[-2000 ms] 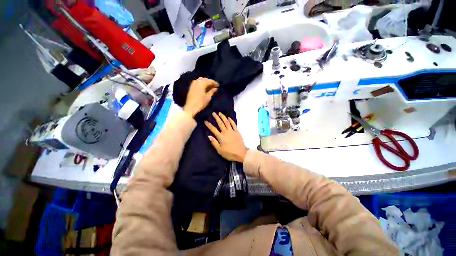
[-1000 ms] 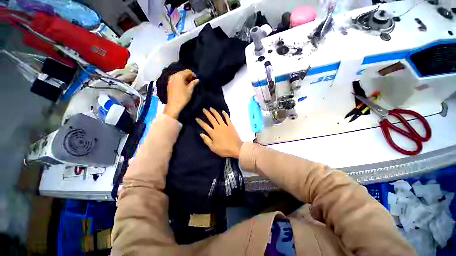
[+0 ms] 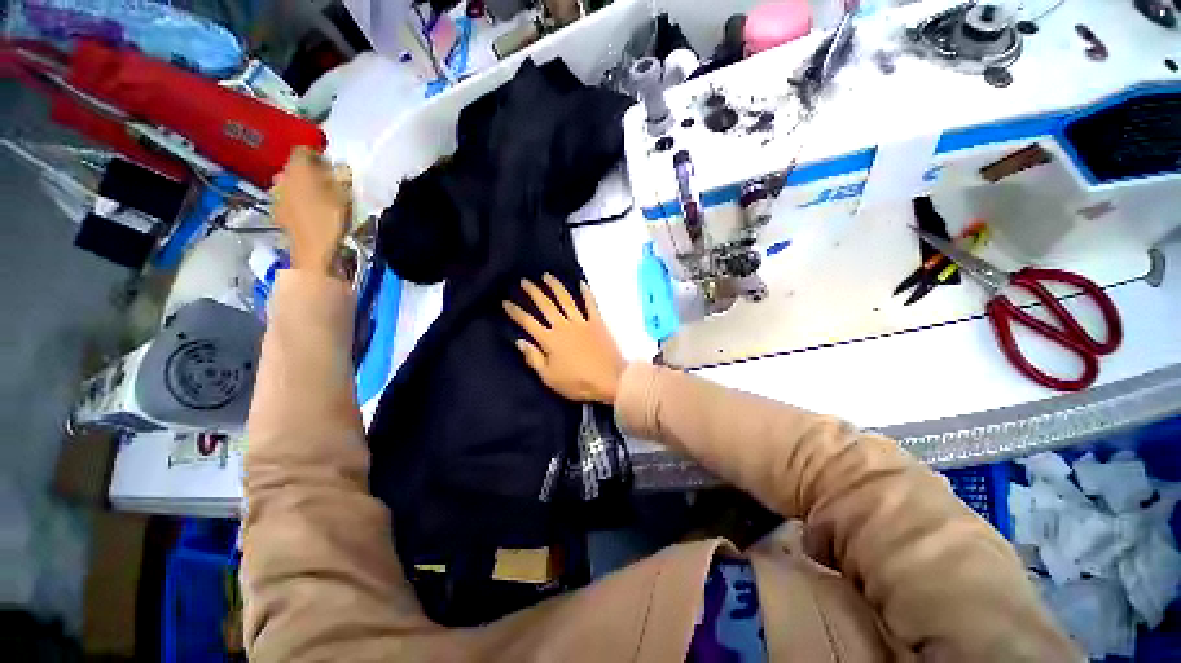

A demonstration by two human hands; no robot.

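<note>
A black garment (image 3: 473, 376) lies over the table and hangs over its front edge towards the lap, with a bunched part at its upper left. A black-and-white patterned piece (image 3: 596, 460) shows at its lower right. My right hand (image 3: 567, 343) lies flat on the garment, fingers spread, holding nothing. My left hand (image 3: 311, 207) is raised left of the garment, clear of it, beside the red bundle. It is slightly blurred, and whether its fingers hold anything cannot be told.
A white sewing machine (image 3: 829, 194) stands at the right, with red-handled scissors (image 3: 1056, 330) and small snips (image 3: 943, 259) on its bed. A grey machine end (image 3: 207, 369) is at the left, near a red bundle (image 3: 194, 110). White scraps (image 3: 1088, 531) fill a crate below right.
My left hand has let go of the garment's upper part and moved left. The garment's left side now lies spread wider. My right hand stays on the cloth. The view has shifted slightly.
</note>
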